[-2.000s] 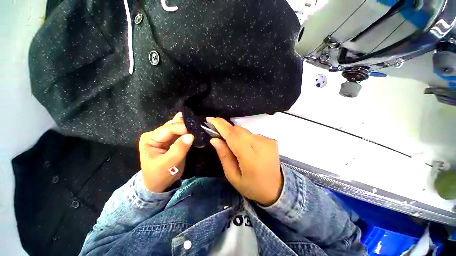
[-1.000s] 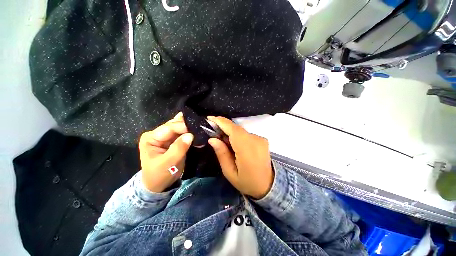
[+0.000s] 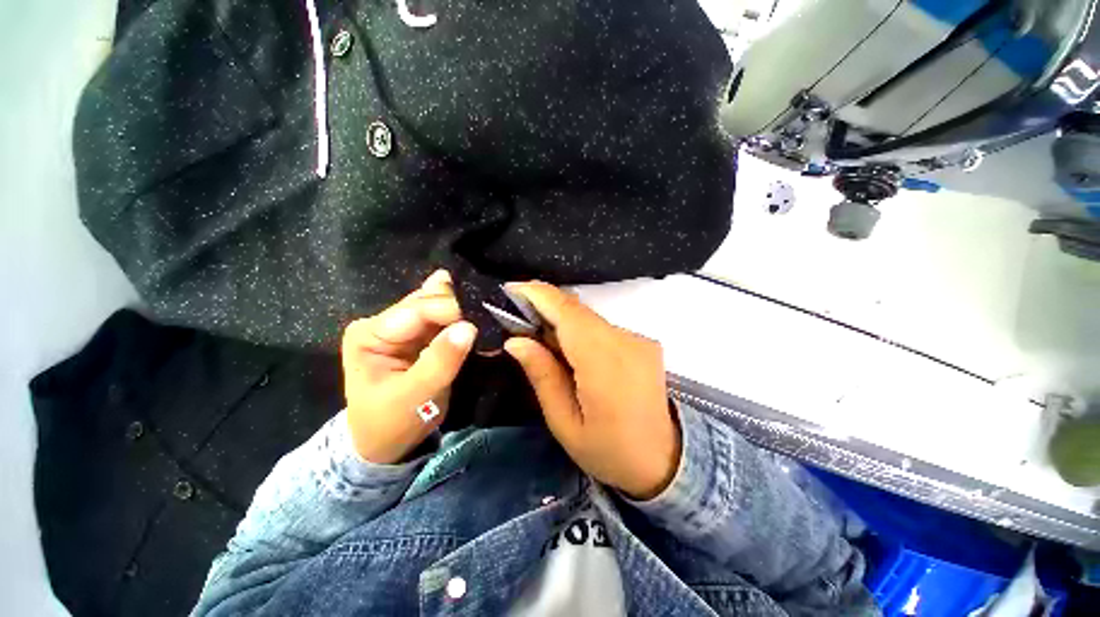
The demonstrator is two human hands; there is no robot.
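A black garment with fine white flecks [image 3: 579, 145] lies in front of me, with round buttons and pale cords at its upper part. My left hand [image 3: 404, 374] pinches a small dark fold of its near edge between thumb and fingers. My right hand [image 3: 603, 392] holds small thread snips [image 3: 509, 316] between thumb and fingers. The pointed metal blades lie against the fold, close to my left fingertips. The rest of the snips is hidden by my right fingers. Any thread at the fold is too fine to see.
A second dark buttoned garment [image 3: 157, 482] lies lower left. A white sewing machine head [image 3: 917, 84] is at the upper right, over the white table [image 3: 820, 301]. A yellow-green round object [image 3: 1076, 448] is at the right edge. A blue crate [image 3: 929, 579] is at the lower right.
The snips stay at the fold, with small shifts in blade angle. My right hand moved slightly left, then back right. My left hand keeps its pinch.
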